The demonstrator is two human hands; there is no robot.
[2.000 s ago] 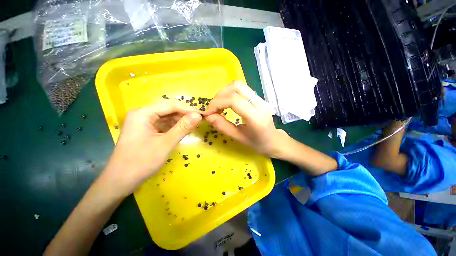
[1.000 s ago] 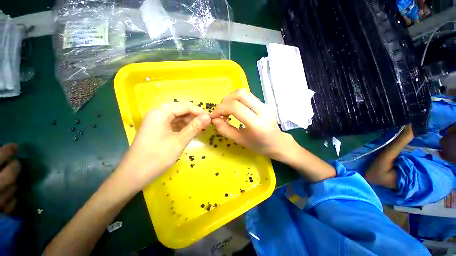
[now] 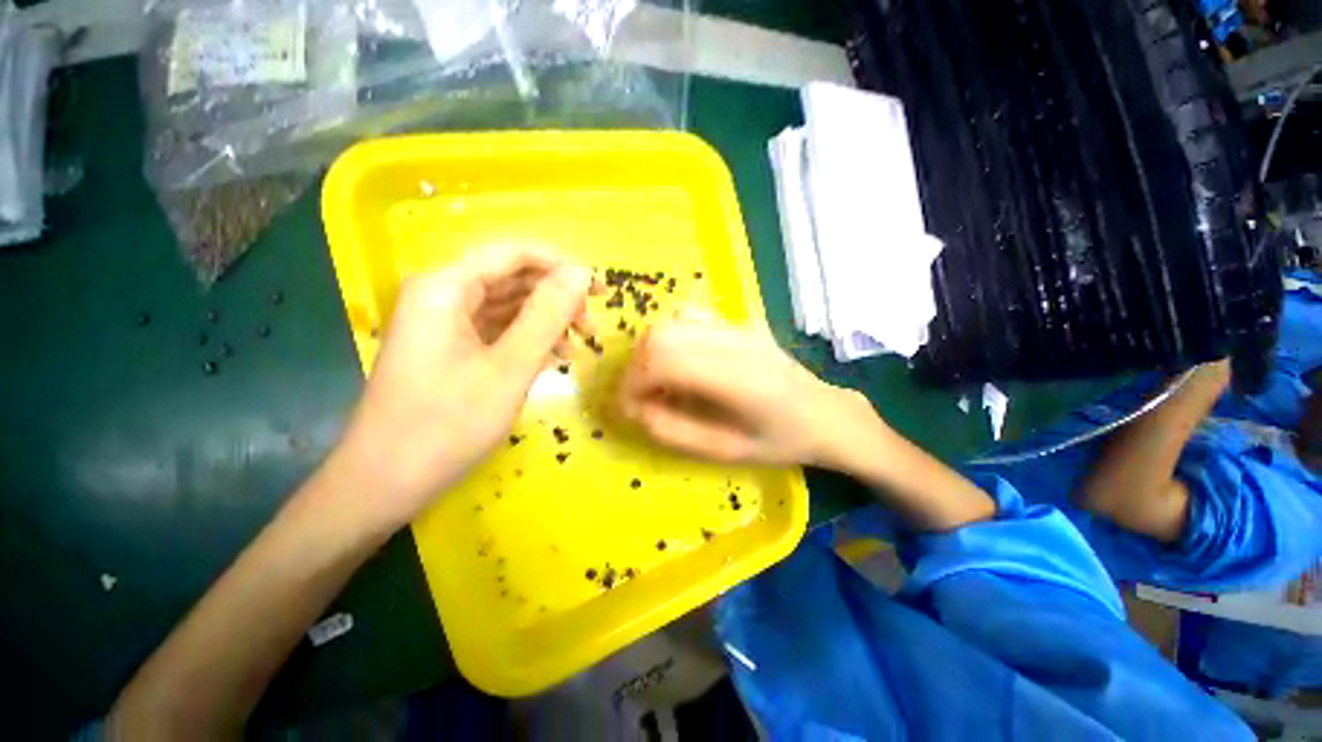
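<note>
A yellow tray (image 3: 609, 638) holds many small dark round parts (image 3: 631, 283), clustered near its upper middle and scattered lower down, with finer specks at lower left. My left hand (image 3: 464, 355) is over the tray's left side, thumb and forefinger tips together; whether a tiny part is between them cannot be told. My right hand (image 3: 718, 392) is over the tray's right side, blurred, fingers curled in, apart from the left hand; its fingertips are hidden.
A clear bag (image 3: 239, 131) with brownish parts lies beyond the tray. Loose dark parts (image 3: 210, 348) lie on the green bench. White sheets (image 3: 870, 218) and black stacked trays (image 3: 1058, 189) stand at right. A paper scrap (image 3: 331, 629) lies lower left. Another person's arm (image 3: 1145, 464) is at right.
My hands were together at the fingertips; now my right hand has moved away, right and down. The other person's hand at the left edge one second ago is out of view.
</note>
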